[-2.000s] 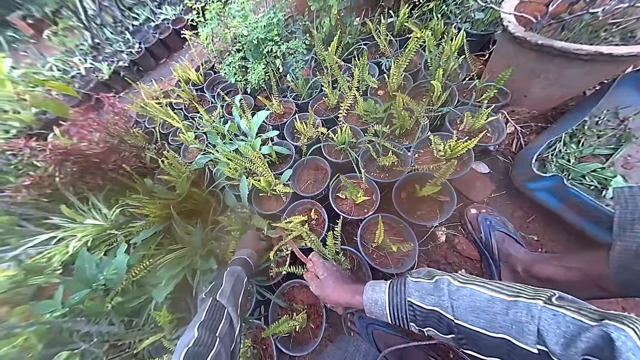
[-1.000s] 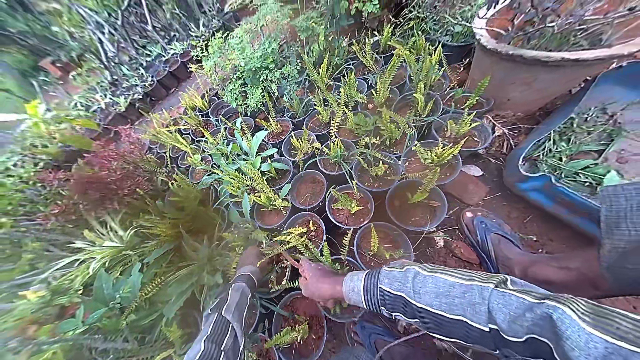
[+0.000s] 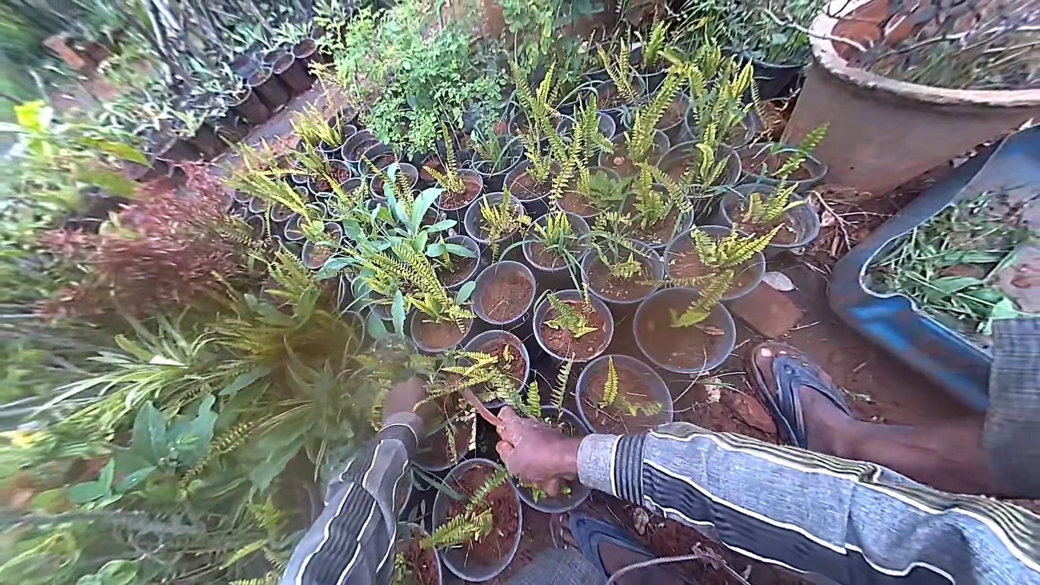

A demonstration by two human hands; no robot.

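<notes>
My right hand (image 3: 538, 451) is closed around a thin brownish stick-like tool (image 3: 481, 407), whose far end points up and left into fern fronds (image 3: 479, 374). My left hand (image 3: 404, 400) is beside it at the left, partly hidden by leaves; whether its fingers hold a stem cannot be seen. Between and above the hands stands a plastic pot of soil (image 3: 505, 357) with fronds over its rim. Below my right hand is a pot of reddish soil with a small fern (image 3: 479, 520). A pot with a short fern sprig (image 3: 624, 394) stands just right of it.
Many potted ferns (image 3: 617, 268) stand close together ahead. Dense foliage (image 3: 187, 366) crowds the left. At the right are a large clay planter (image 3: 902, 122), a blue container with cut greenery (image 3: 894, 333), a brick (image 3: 765, 310) and my sandalled foot (image 3: 800, 398).
Both hands stay low among the same pots, with the stick-like tool still in my right hand. The view has shifted slightly.
</notes>
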